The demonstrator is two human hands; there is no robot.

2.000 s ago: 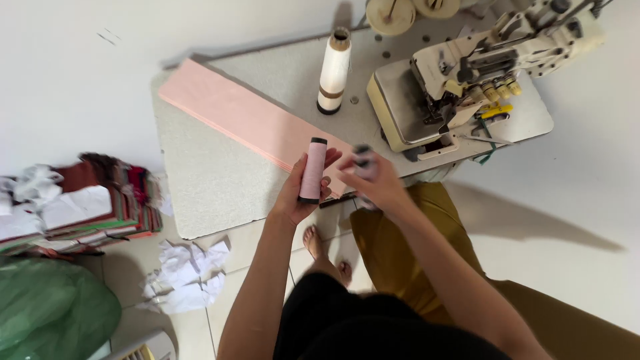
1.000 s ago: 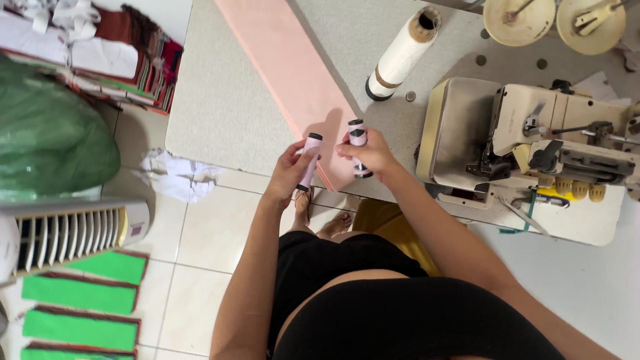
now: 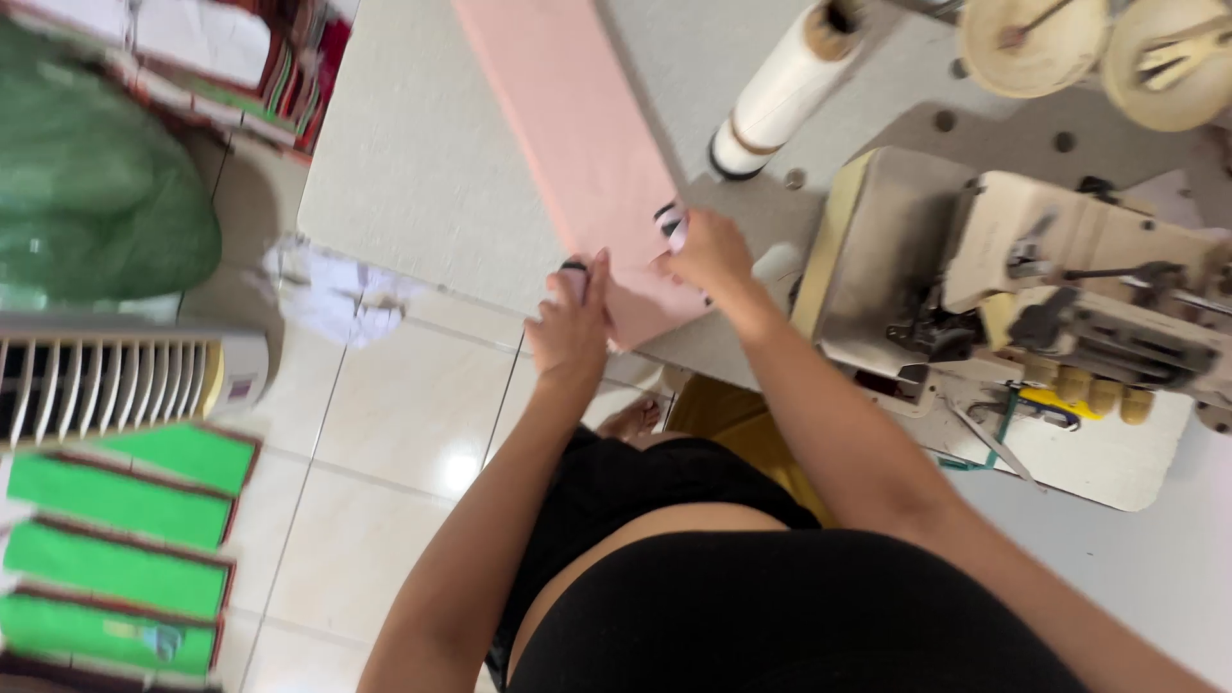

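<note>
A long folded strip of pink fabric (image 3: 568, 106) lies on the grey tabletop of a sewing machine. My left hand (image 3: 570, 322) rests at the strip's near left edge and holds a small pink tube with a black end (image 3: 575, 274). At the strip's right edge my right hand (image 3: 710, 255) grips another small pale tube with black bands (image 3: 669, 223), mostly hidden by the fingers. A large white thread cone (image 3: 784, 91) is on the table beyond my right hand.
An overlock sewing machine (image 3: 1088, 279) stands at the right, with tweezers (image 3: 996, 445) by it. Cone holders (image 3: 1035, 43) are at the top right. Left of the table are a green bag (image 3: 91, 183), a slatted appliance (image 3: 115, 380), green fabric pieces (image 3: 125, 568) and white scraps (image 3: 337, 289).
Both hands, each with its tube, have come down onto the near end of the pink strip and stand farther apart. The view has moved closer to the table.
</note>
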